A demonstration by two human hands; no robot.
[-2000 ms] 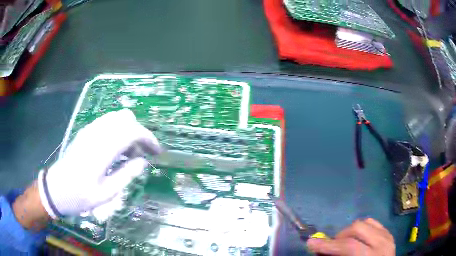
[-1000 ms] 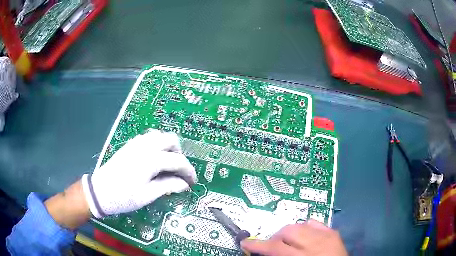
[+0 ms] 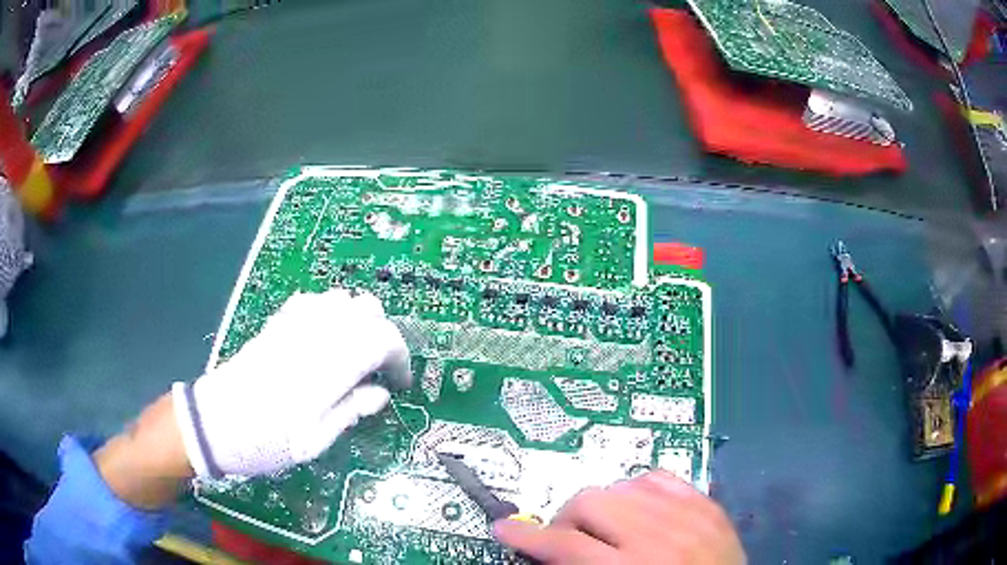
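A large green circuit board (image 3: 464, 381) lies solder side up on a red carrier pad (image 3: 678, 256). My left hand (image 3: 293, 386), in a white knit glove, is over the board's left part with thumb and fingertips pinched together. Solder wire at its fingertips is too thin to make out surely. My bare right hand (image 3: 635, 524), cut off by the lower edge, holds the soldering iron (image 3: 477, 486). The iron's dark tip points up and left over the pale patches in the board's lower middle.
Diagonal cutters (image 3: 852, 304) lie right of the board, beside an iron stand with a small tray (image 3: 934, 425) and a blue stick (image 3: 956, 441). Behind, another board (image 3: 812, 55) sits over a red pad (image 3: 729, 110) and a finned heat sink (image 3: 848, 117). More boards show upper left.
The iron has moved from the board's right edge to its lower middle. The view has shifted. My gloved hand stays over the board's left part.
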